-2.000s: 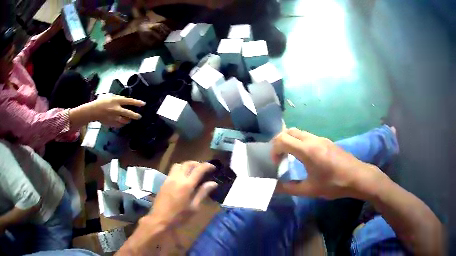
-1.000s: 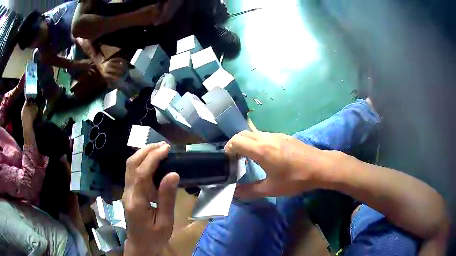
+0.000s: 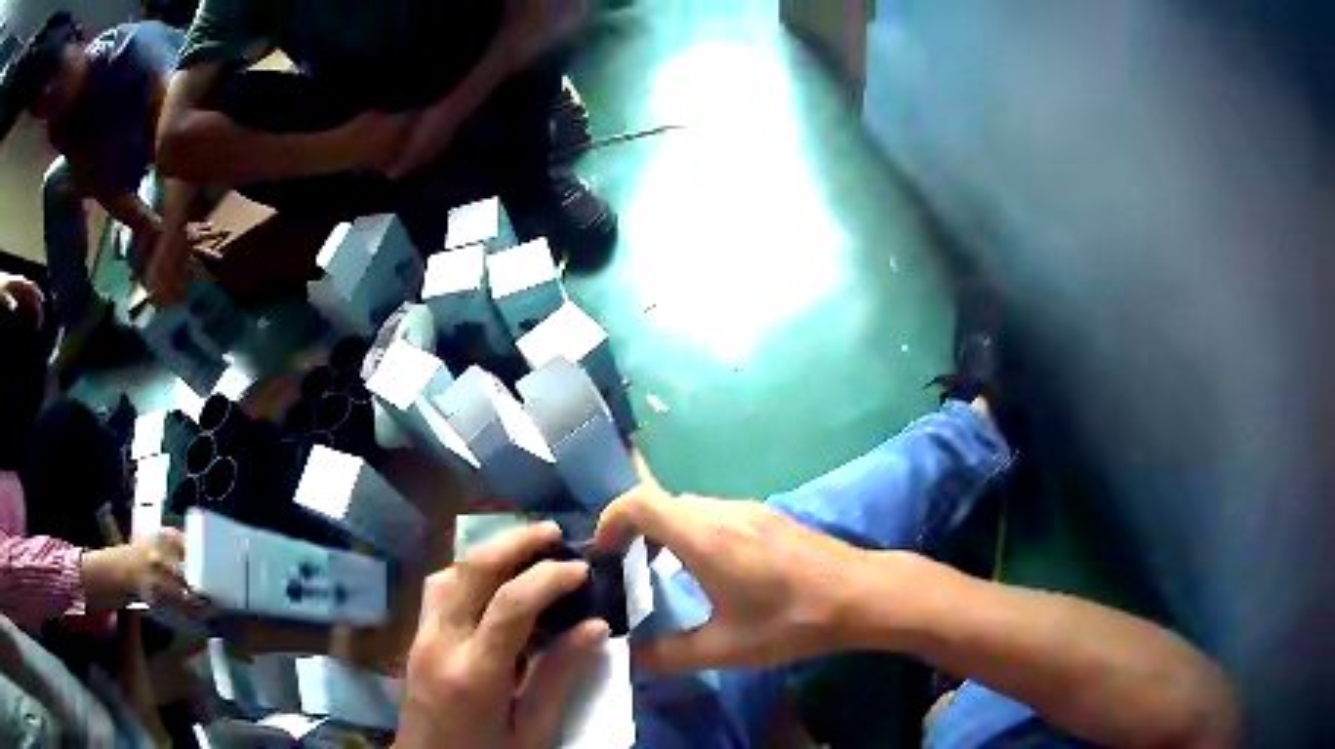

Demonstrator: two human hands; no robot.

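Note:
My left hand (image 3: 491, 629) grips the end of a black tube (image 3: 583, 585) at the bottom centre. The tube's other end is at the mouth of an open white retail box (image 3: 596, 695), whose flap hangs down. How deep the tube sits in the box is hidden by my fingers. My right hand (image 3: 732, 578) holds the box from the right side, thumb near the tube.
Several white retail boxes (image 3: 457, 274) stand upright ahead. Black tubes (image 3: 210, 454) cluster at left. Another person's hand (image 3: 142, 568) holds a printed box (image 3: 286, 574) at left. Open boxes (image 3: 344, 688) lie lower left. People sit beyond. Green floor (image 3: 864, 337) and a blue stack (image 3: 1142, 293) are at right.
The tube was lying long and exposed between my hands; now only a short part shows at the box mouth. The view has shifted, and a printed box in another person's hand has come in at left.

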